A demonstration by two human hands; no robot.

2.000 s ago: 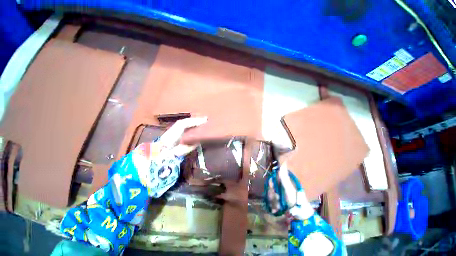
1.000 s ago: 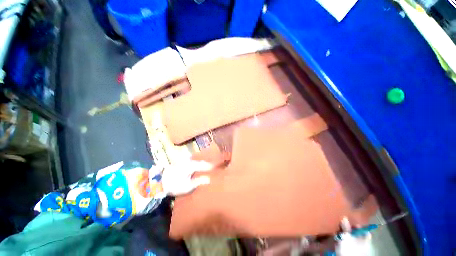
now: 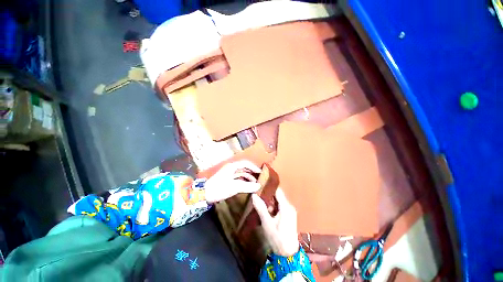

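Observation:
My left hand (image 3: 234,180) and my right hand (image 3: 277,220) are close together at the near edge of the press bed. Between them they hold a small brown strip (image 3: 268,183), pinched by the fingers. A brown cut panel (image 3: 325,179) with a notched corner lies just beyond my right hand. Another brown panel (image 3: 270,77) lies farther up the bed. Scissors (image 3: 369,259) with teal handle loops lie on the bed to the right of my right hand, with dark blades pointing up and right.
The blue press body (image 3: 441,110) with a green button runs along the right side. White sheet material (image 3: 185,44) hangs over the bed's far end. Brown offcuts (image 3: 193,74) lie at the bed's edge. Cardboard boxes (image 3: 27,118) stand on a shelf at left, beside the grey floor.
My hands have come together and now hold the small strip. The scissors, earlier at my right hand, now lie released on the bed. The view has turned toward the bed's left end.

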